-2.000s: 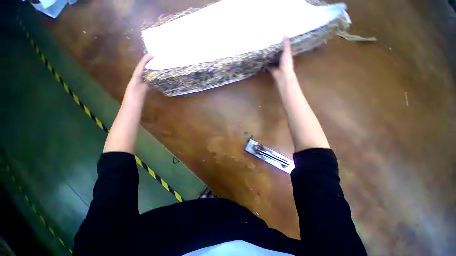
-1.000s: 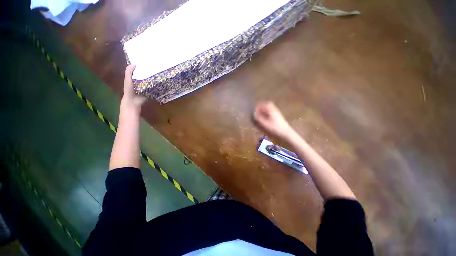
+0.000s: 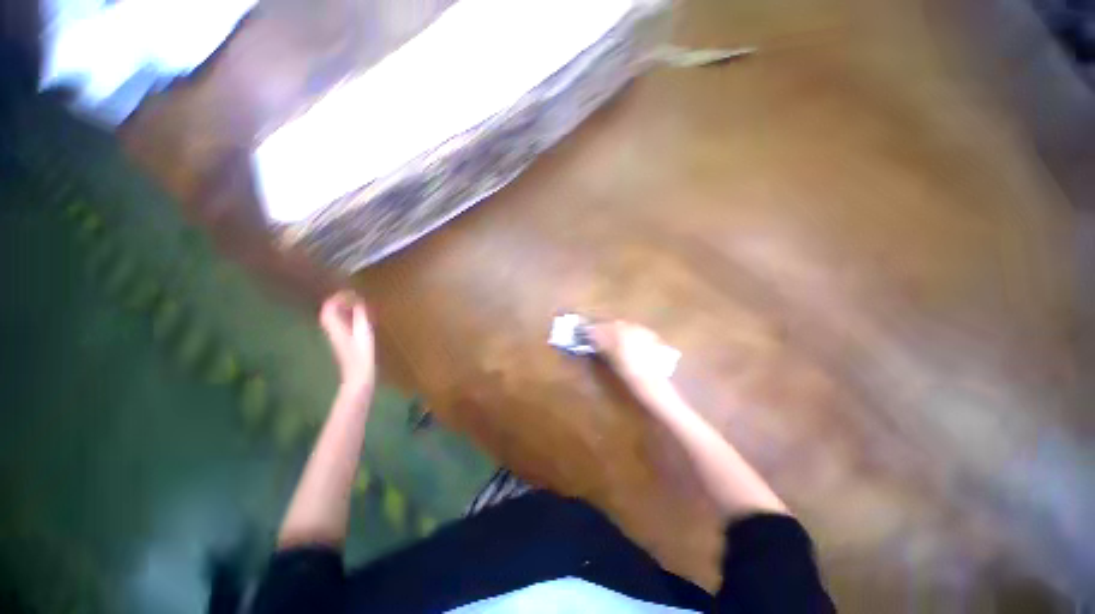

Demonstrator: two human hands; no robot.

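Note:
The bundle of cut pieces (image 3: 444,180) lies on the table at the upper left, a thick brown speckled stack with shaggy sides and a bright white top (image 3: 420,102). My left hand (image 3: 348,330) is off the bundle, just below its near left corner, fingers bent, holding nothing that I can see. My right hand (image 3: 633,350) is over the small white plate (image 3: 563,332) and the metallic tool on it, covering most of both. The view is blurred, so I cannot tell whether its fingers grip the tool.
A tan strip (image 3: 708,55) lies beyond the bundle's right end. White sheets (image 3: 138,42) lie at the upper left. The brown table's (image 3: 841,300) left edge runs diagonally beside the green floor (image 3: 156,420) with blurred yellow-black tape.
My left hand has let go of the bundle's corner and moved down. My right hand left the bundle earlier and has now come down onto the plate and tool. The view has shifted.

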